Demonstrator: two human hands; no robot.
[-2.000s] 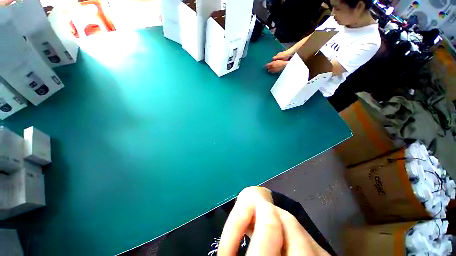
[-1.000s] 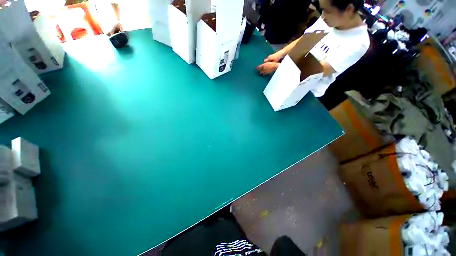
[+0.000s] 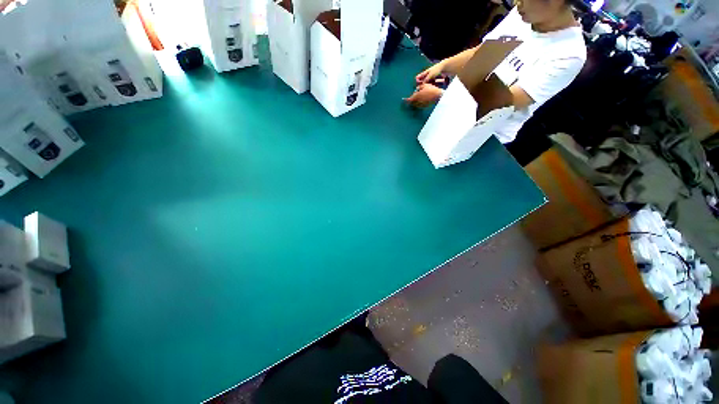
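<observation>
Neither of my hands is in the picture; only my dark clothing shows at the bottom edge. The green table lies in front of me. On its far side an open white retail box stands upright with its flap raised, beside another open one. A further open white box with brown inside stands tilted in view at the table's right side, in front of a co-worker.
Co-worker in a white shirt at the right. White boxes at far left, small white boxes at near left. A small black object lies at the far edge. Brown cartons with white bagged parts stand on the floor at right.
My bare forearm and hand at the bottom have left the picture. More white retail boxes stand at the far left and far side. The small black object now sits without a hand at it.
</observation>
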